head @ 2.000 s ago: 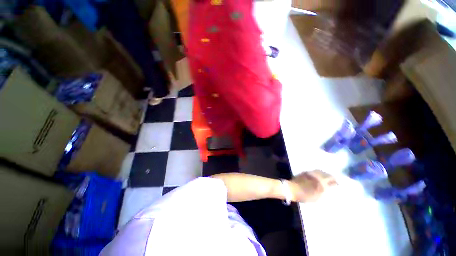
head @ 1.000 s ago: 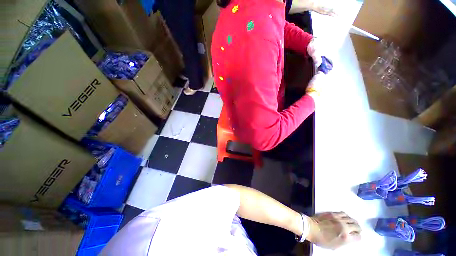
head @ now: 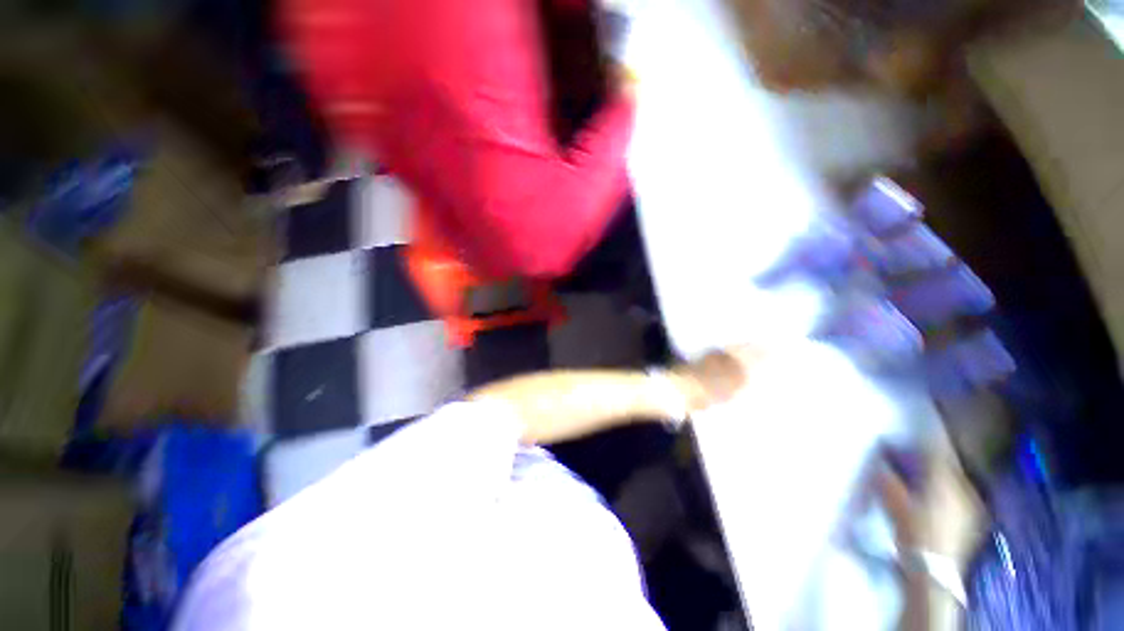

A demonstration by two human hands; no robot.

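Observation:
The frame is badly blurred. My left hand (head: 721, 377) rests on the near edge of the white bench (head: 783, 493), its forearm crossing from the left; its fingers are smeared and I cannot tell if it holds anything. My right hand (head: 906, 505), seemingly mine, is at the lower right with a pale band at the wrist. A small dark patch is at its fingertips; I cannot tell if it is held. Several sleeved cables (head: 869, 327), blurred purple shapes, stand or lie in a group on the bench beyond my left hand.
A person in red (head: 493, 148) sits by the bench on an orange stool (head: 444, 290). Purple shiny material (head: 1029, 567) is at the lower right. Brown cartons (head: 185, 358) and a blue crate (head: 203, 493) are at the left, beside the checkered floor (head: 314, 388).
The view has swung and blurred; the red-clad person, bench and sleeved cables appear further left and higher. A hand has come into view at the lower right. My left hand stays by the bench edge.

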